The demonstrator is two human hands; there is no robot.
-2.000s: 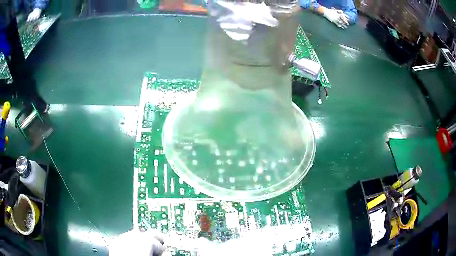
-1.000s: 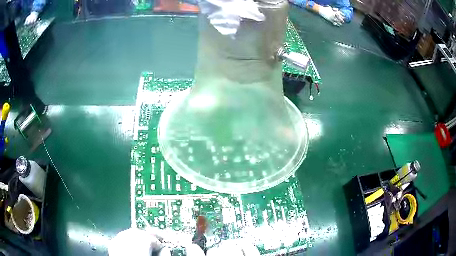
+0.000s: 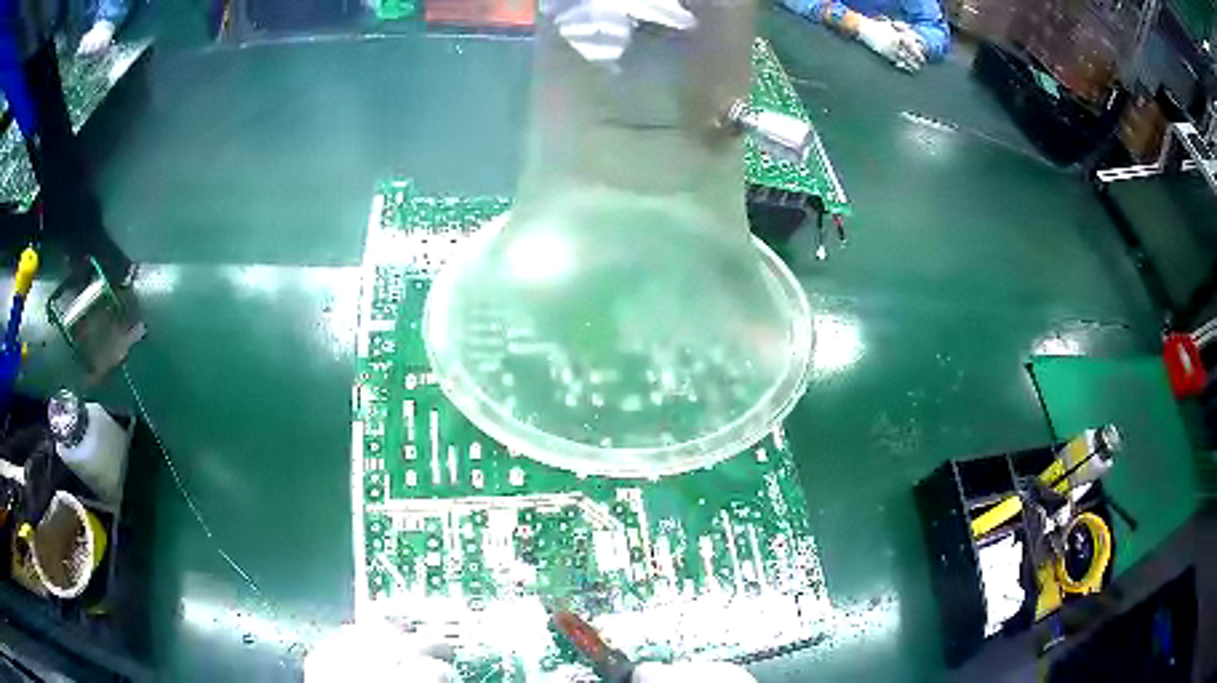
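A large green circuit board (image 3: 441, 534) lies flat in front of me. My left hand (image 3: 380, 654), in a white glove, is at the board's near left edge, cut off by the picture's bottom and washed out by glare; its fingers are unclear. My right hand (image 3: 694, 671), also white-gloved and mostly cut off, holds a soldering iron (image 3: 583, 640) with a copper-orange front and dark body, pointing up-left over the near part of the board. Its tip is lost in glare. A thin solder wire (image 3: 187, 491) runs from the stand at left toward my left hand.
A clear fume hood (image 3: 621, 460) hangs over the board's middle. A second board (image 3: 801, 134) lies behind it. A left tray (image 3: 114, 534) holds a white bottle and round cup; a right tray (image 3: 954, 560) holds yellow tools. A person's gloved hands (image 3: 894, 43) rest at the far right.
The soldering iron has swung from nearly upright to a slant, with my right hand now farther right. The whole view has shifted slightly.
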